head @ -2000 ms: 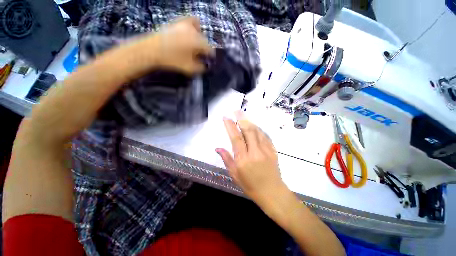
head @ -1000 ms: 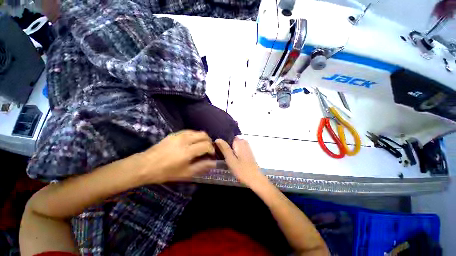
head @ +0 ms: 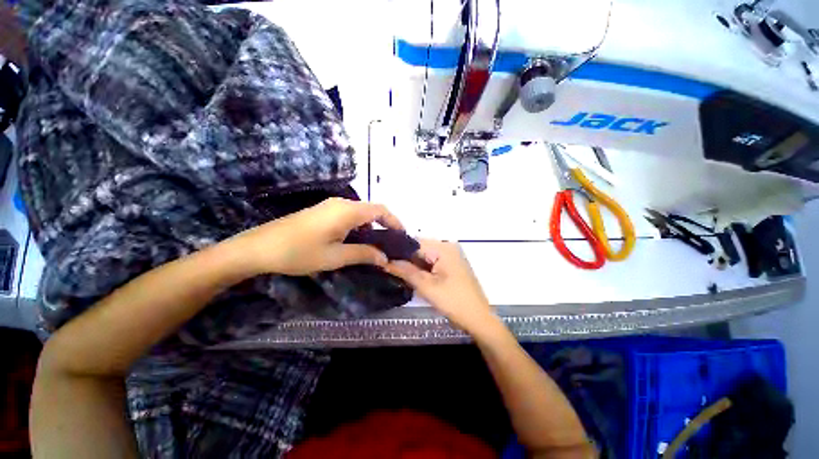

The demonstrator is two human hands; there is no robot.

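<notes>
The grey, black and white plaid garment [head: 180,134] lies bunched on the left of the table and hangs over its front edge. A dark purple-brown cloth piece [head: 384,240] comes out of its right side. My left hand [head: 328,238] pinches this dark piece from the left. My right hand [head: 444,273] pinches it from the right, with the fingertips of both hands close together. The cloth partly hides the fingertips. The hands are near the table's front edge, below and left of the sewing machine's needle area [head: 440,143].
Scissors with red and yellow handles [head: 593,220] lie right of the needle area. Black snips [head: 684,231] and small dark tools lie further right. A ruled strip runs along the table's grey front edge [head: 557,323]. A blue crate [head: 709,359] with dark cloth stands below right.
Both hands came together at the dark cloth, which was swung over earlier by my left hand. Since a second ago the cloth is folded up between my fingers. The view has shifted right.
</notes>
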